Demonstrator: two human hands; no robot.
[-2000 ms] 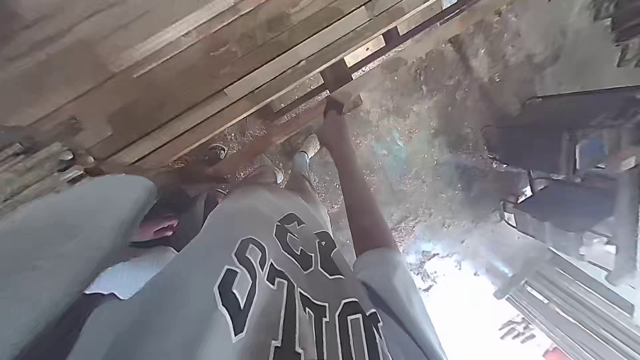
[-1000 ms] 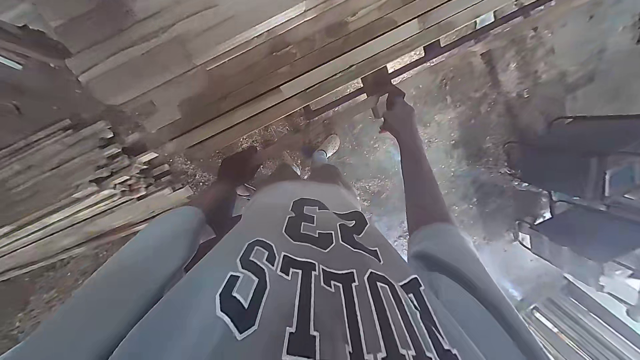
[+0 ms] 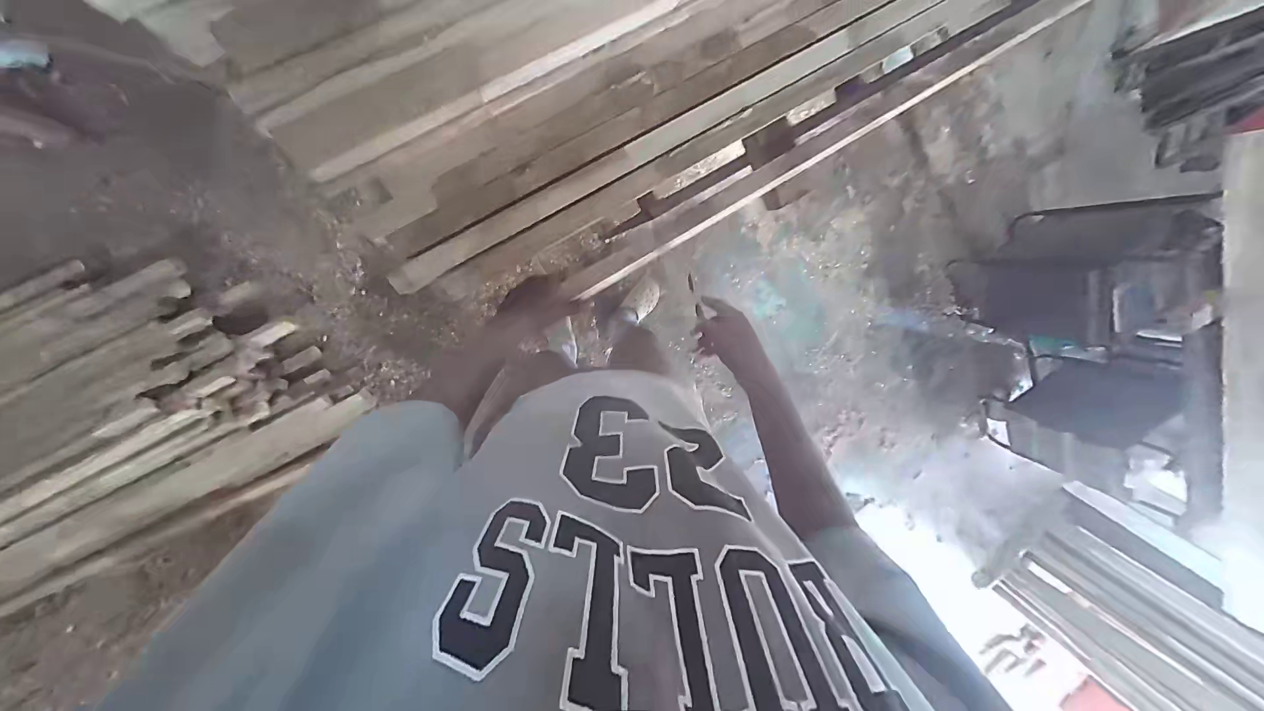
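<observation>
A long, narrow wooden board (image 3: 731,205) slants from near my feet to the upper right, along the edge of a large stack of planks (image 3: 553,118). At its near end my left hand (image 3: 531,299) is closed around the wood, dark and blurred. To the right of that end, below the board and apart from it, is my right hand (image 3: 726,334) with bent fingers. A thin, dark, pencil-like thing (image 3: 693,291) shows at its fingertips; whether the hand grips it is unclear.
Another pile of wood strips (image 3: 197,385) lies at the left. My shoe (image 3: 642,299) is on the debris-strewn ground (image 3: 790,286). Dark chair-like furniture (image 3: 1096,395) stands at the right, with long pale slats (image 3: 1106,592) below it.
My left hand, well left of the board two seconds ago, is now on its near end. My right hand has come off the wood and back toward my body. The view has shifted.
</observation>
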